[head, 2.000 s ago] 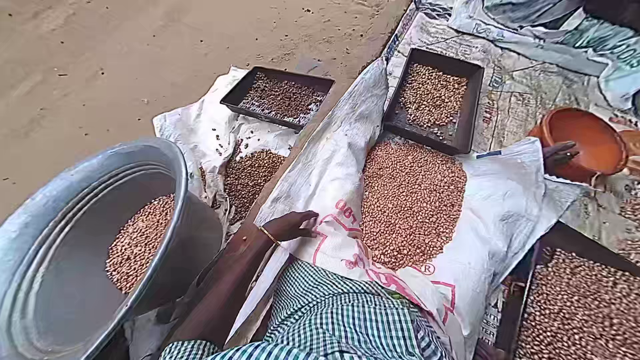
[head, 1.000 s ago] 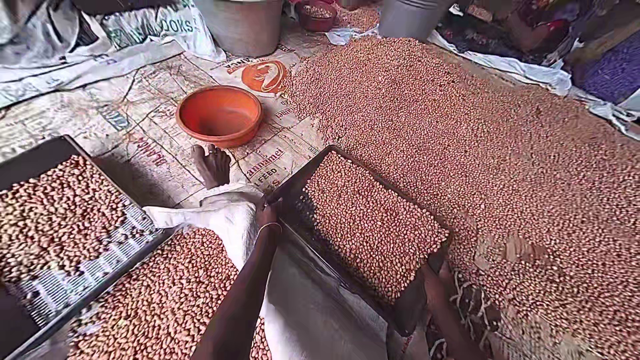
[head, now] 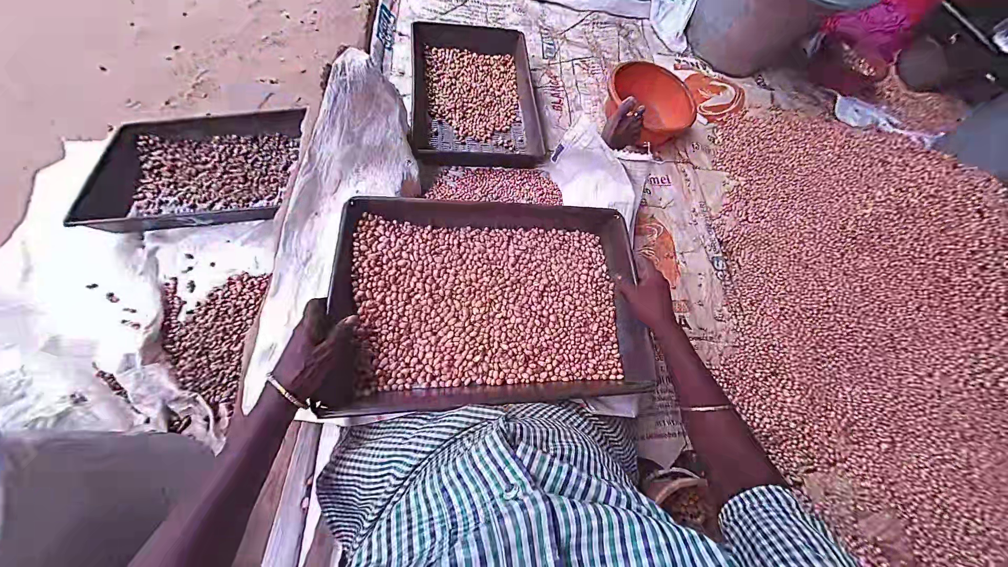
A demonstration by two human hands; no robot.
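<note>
A dark rectangular tray [head: 480, 398] full of pinkish-brown nuts [head: 488, 307], seemingly shelled peanuts, is held level in front of my checked shirt. My left hand [head: 321, 354] grips its left wall, thumb over the rim near the nuts. On the opposite side, my right hand [head: 647, 295] holds the right wall, fingers at the rim. Just beyond the tray lie more nuts [head: 496, 186] on a white sack. A second dark tray with a perforated bottom [head: 535, 118] stands farther back, partly filled with nuts.
A large heap of nuts [head: 866, 299] covers the right side. An orange bowl [head: 669, 102] stands at the back, a foot [head: 624, 124] beside it. At left are a tray of darker pieces [head: 94, 189], a dark pile [head: 216, 339] on white sacking and part of a grey basin [head: 102, 496].
The view has swung left from the large heap. The full tray, between my hands a second ago, is now in front of my body. Two seconds ago my left hand was on the white sack.
</note>
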